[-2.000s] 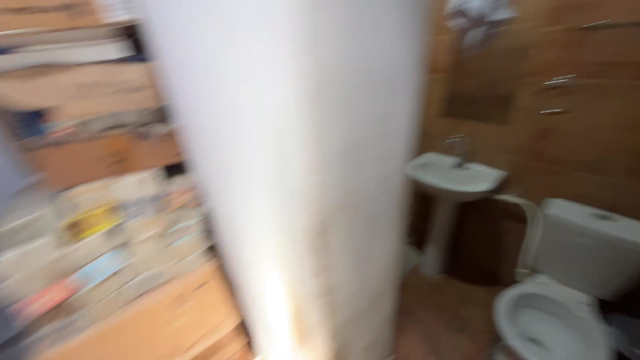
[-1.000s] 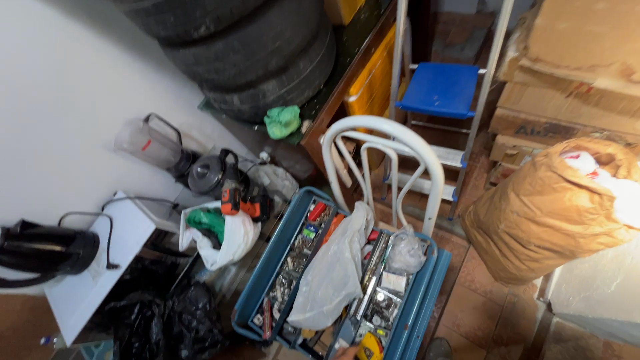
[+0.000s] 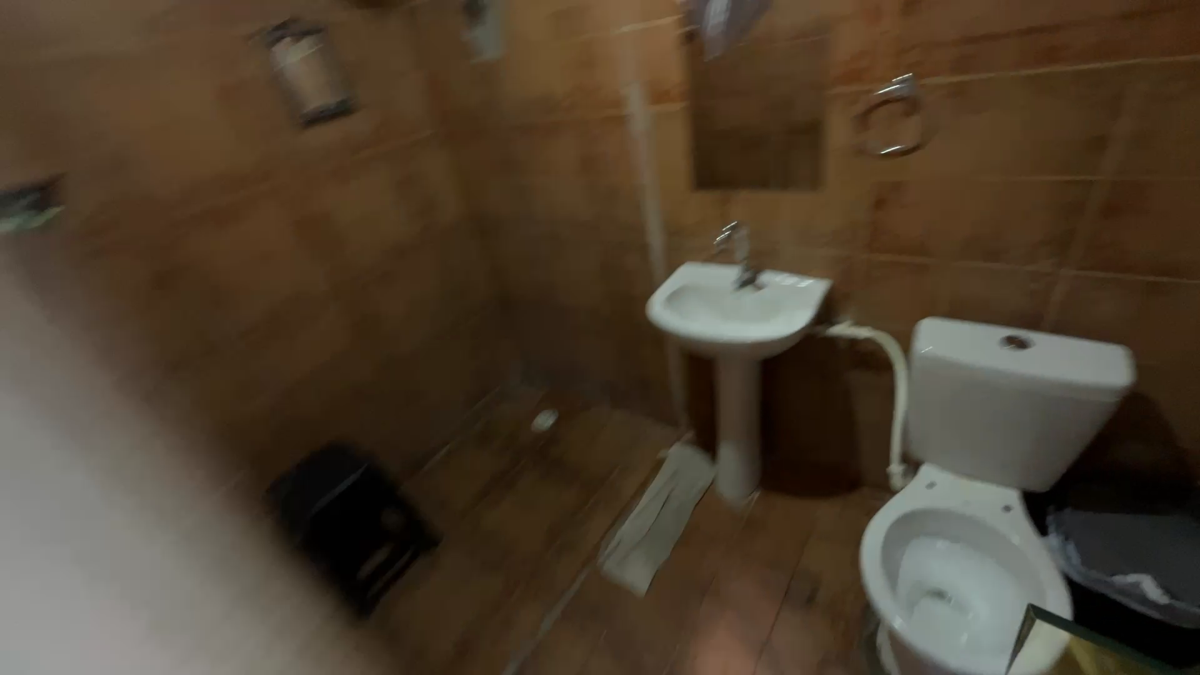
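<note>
Neither of my hands shows in the head view. A white pedestal washbasin with a metal tap stands against the brown tiled wall. To its right is a white toilet with its bowl uncovered and a cistern behind. A pale hose or pipe runs between basin and toilet. On the floor by the basin's foot lies a light cloth or mat. The corner of a flat, dark-edged object enters at the bottom right; what holds it is hidden.
A blurred pale surface fills the lower left. Beyond it is a black stool. A black bin with a liner stands right of the toilet. On the walls are a mirror, a towel ring and a small framed item.
The view has swung from the open blue toolbox, stacked tyres and stepladder to the bathroom, whose basin and toilet also showed two seconds ago.
</note>
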